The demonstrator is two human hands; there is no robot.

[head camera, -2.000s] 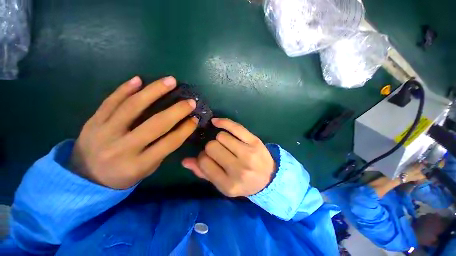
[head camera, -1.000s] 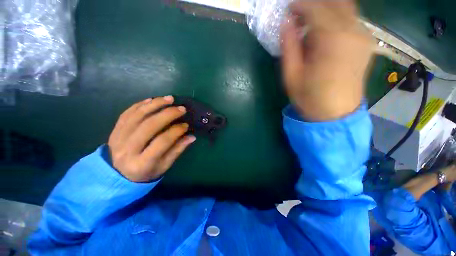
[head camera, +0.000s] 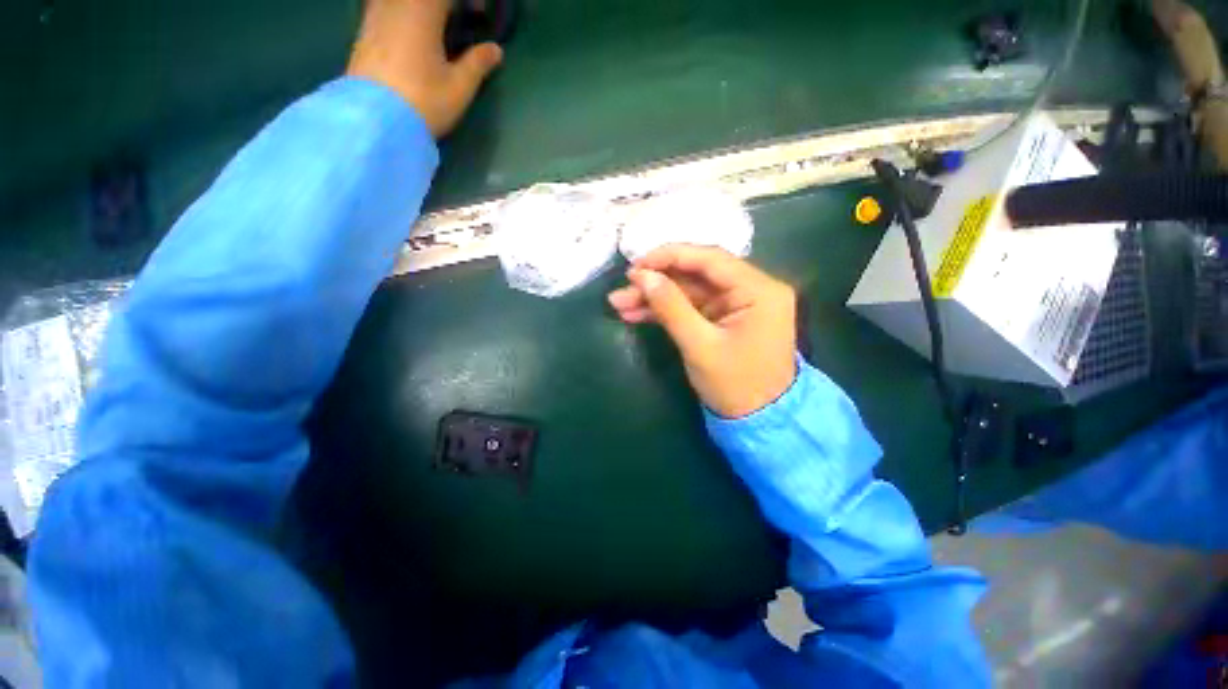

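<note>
A black plastic housing [head camera: 488, 444] lies flat on the green bench in front of me, untouched, with a small round screw-like spot on it. My left hand [head camera: 418, 61] reaches beyond the rail at the top edge, its fingers cut off. Another black unit [head camera: 481, 20] is at its thumb; whether it is gripped cannot be told. My right hand [head camera: 721, 316] is beside the parts bags, thumb and forefinger pinched together; any tiny part between them is too small to tell. Two whitish plastic bags [head camera: 555, 242] [head camera: 694, 222] sit side by side at the rail.
A whitish rail [head camera: 808, 168] crosses the bench. At right stand a white box [head camera: 997, 269] with a yellow label, a black hose [head camera: 1118, 199] and an orange knob [head camera: 867, 210]. Black units [head camera: 119, 202] lie around. A clear bag [head camera: 47, 390] is at left. Another person's arm [head camera: 1199, 61] shows top right.
My left hand has left the housing and moved up across the rail. My right hand has drawn back from over the bags. The view has shifted towards the rail.
</note>
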